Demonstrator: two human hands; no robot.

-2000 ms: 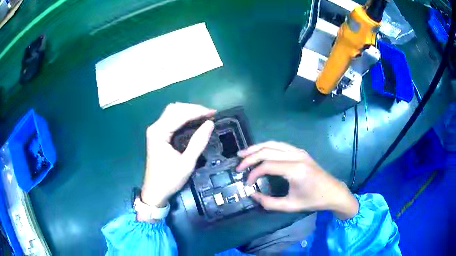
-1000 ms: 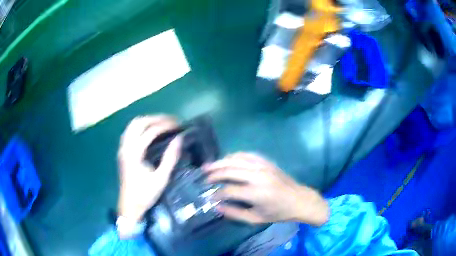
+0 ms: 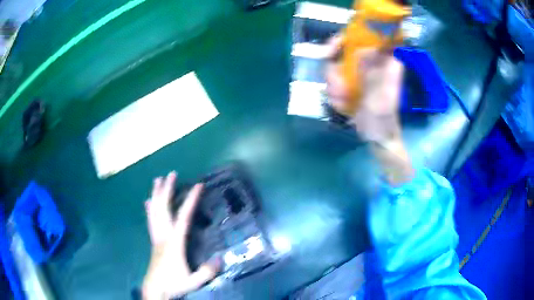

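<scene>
The black housing in its dark fixture (image 3: 225, 205) lies on the green surface in front of me, blurred, with pale rectangles at its near end. My left hand (image 3: 173, 240) rests at its left side, fingers spread, thumb near the lower edge; it holds nothing that I can see. My right hand (image 3: 372, 88) is raised at the upper right, wrapped around the yellow-orange electric screwdriver (image 3: 375, 29), which is upright in front of the screw feeder. The driver tip is blurred and hidden by the hand.
The white-grey screw feeder (image 3: 307, 96) stands behind the driver, with a blue bin (image 3: 424, 82) to its right. A cream sheet (image 3: 153, 126) lies beyond the fixture. A small blue bin (image 3: 38, 222) is at left, a dark housing (image 3: 34, 123) beyond it. A black cable hangs at right.
My right hand has left the housing and taken hold of the screwdriver. My left hand has opened and shifted to the housing's left edge. The camera view has also shifted.
</scene>
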